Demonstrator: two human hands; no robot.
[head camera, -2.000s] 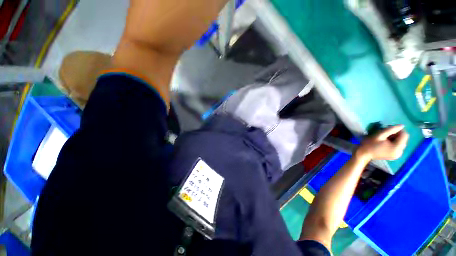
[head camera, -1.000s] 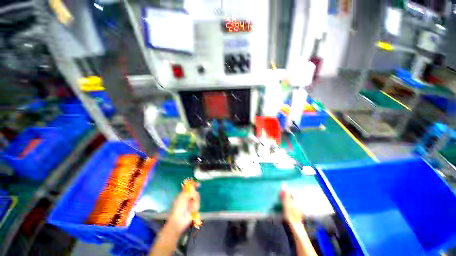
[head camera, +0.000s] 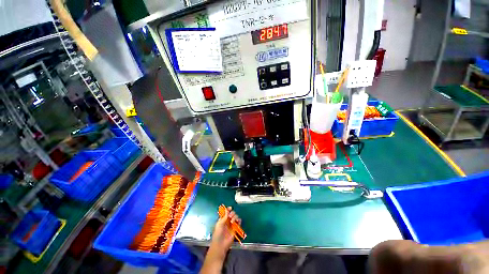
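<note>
My left hand (head camera: 225, 230) is closed around a small bundle of orange wire leads (head camera: 235, 229), held above the front edge of the green bench. Behind it stands the terminal crimping machine (head camera: 247, 59) with red digits. Its black crimping applicator (head camera: 256, 171) sits low on a pale base. A terminal reel strip (head camera: 212, 183) runs into the applicator from the left. My right hand is not in view; a blurred, skin-coloured part of an arm (head camera: 423, 258) is cut off at the bottom right edge.
A blue wire bin (head camera: 115, 227) packed with orange wires is at the left. A large blue tote (head camera: 445, 206) is at the right. A metal arm (head camera: 332, 183) lies right of the press. A red box (head camera: 320, 145) and a small blue bin (head camera: 394, 126) are behind.
The view has turned from my body and the floor to the machine. Since one second ago, my left hand still holds the wires; my right hand has left the bench front and gone out of view.
</note>
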